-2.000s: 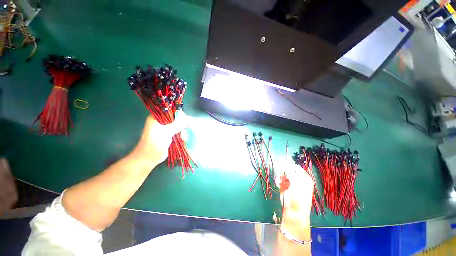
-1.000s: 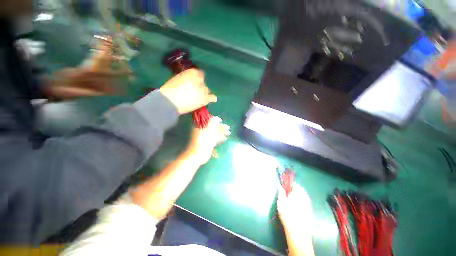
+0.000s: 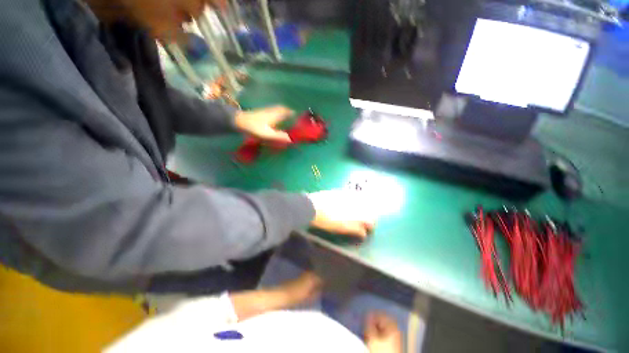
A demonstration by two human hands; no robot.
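Observation:
My left hand (image 3: 302, 288) is blurred, low at the bench's front edge, with no harness visible in it. My right hand (image 3: 383, 329) is small and blurred at the bottom of the picture, below the bench edge; its fingers are unclear. A wide untied pile of red harnesses (image 3: 541, 265) with black ends lies on the green mat at the right. A red bunch with a dark clump of ends (image 3: 309, 129) lies at the left under a hand of a person in grey.
The person's grey sleeve (image 3: 227, 220) crosses the left side; their other hand (image 3: 339, 215) is in the glare at the bench edge. The black tester (image 3: 386, 65), its base (image 3: 455, 155), the lit monitor (image 3: 524, 62) and the mouse (image 3: 565, 178) stand beyond. A yellow band (image 3: 316, 171) lies left.
The person in grey has leaned in over the left of the bench. My left hand has let go of the held bunch. Both my hands have drawn back to the edge; the view has shifted.

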